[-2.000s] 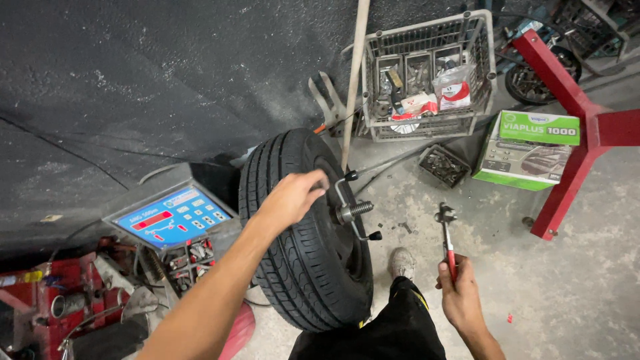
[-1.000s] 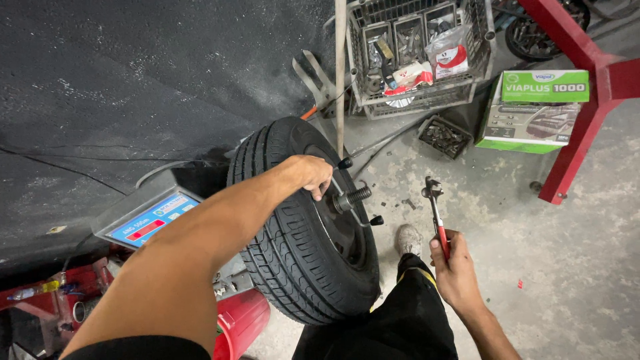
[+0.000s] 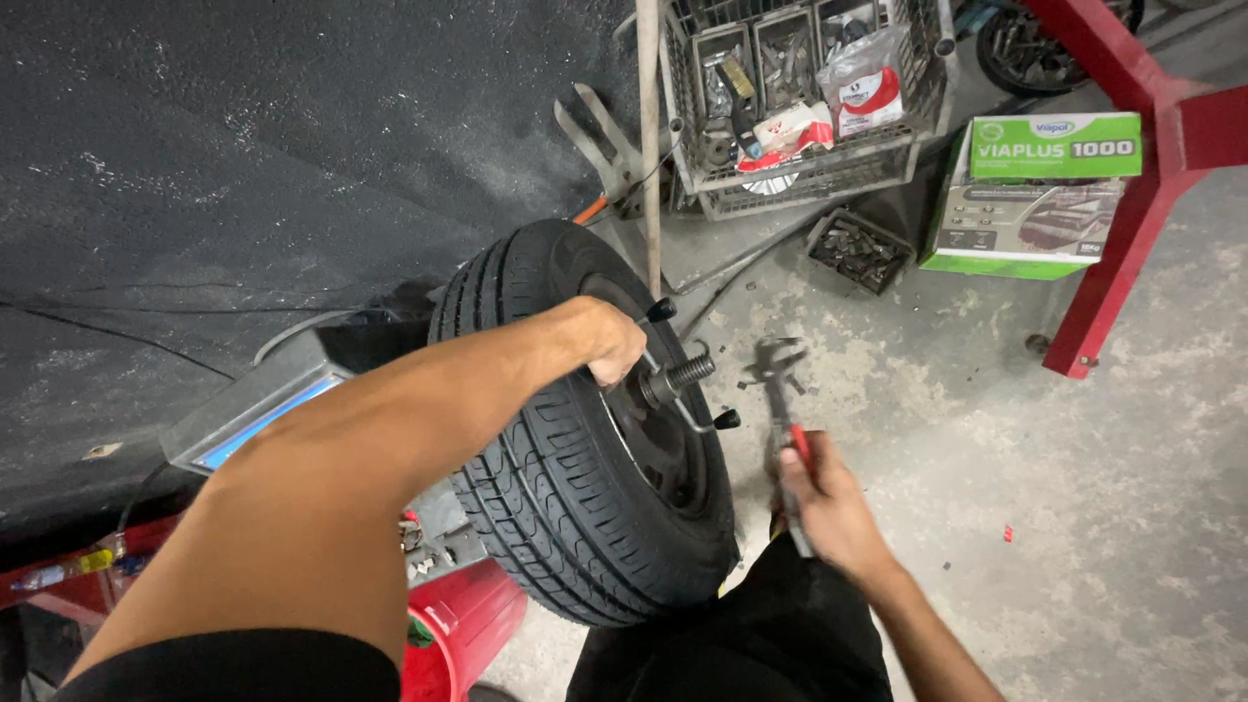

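A car wheel with a black tyre (image 3: 546,468) stands upright on a wheel balancer, its threaded shaft (image 3: 690,372) and a wing nut with black-tipped handles (image 3: 726,419) projecting from the hub. My left hand (image 3: 614,341) is at the rim's near edge, beside the wing nut; its fingertips are partly hidden, so whether they hold anything does not show. To the right of the wheel, my right hand (image 3: 829,497) grips wheel-weight pliers (image 3: 780,380) by the red and grey handles, with the blurred metal head pointing away from me.
Beyond the wheel are a wire basket (image 3: 809,175) of weights and packets, a small bin of metal pieces (image 3: 858,252), a boxed product (image 3: 1033,214) and a red metal stand (image 3: 1121,253). A wooden pole (image 3: 651,146) stands behind the tyre; a red bucket (image 3: 468,624) is below left.
My left hand has moved from above the tyre and wing nut down to the rim. The pliers have stayed in my right hand.
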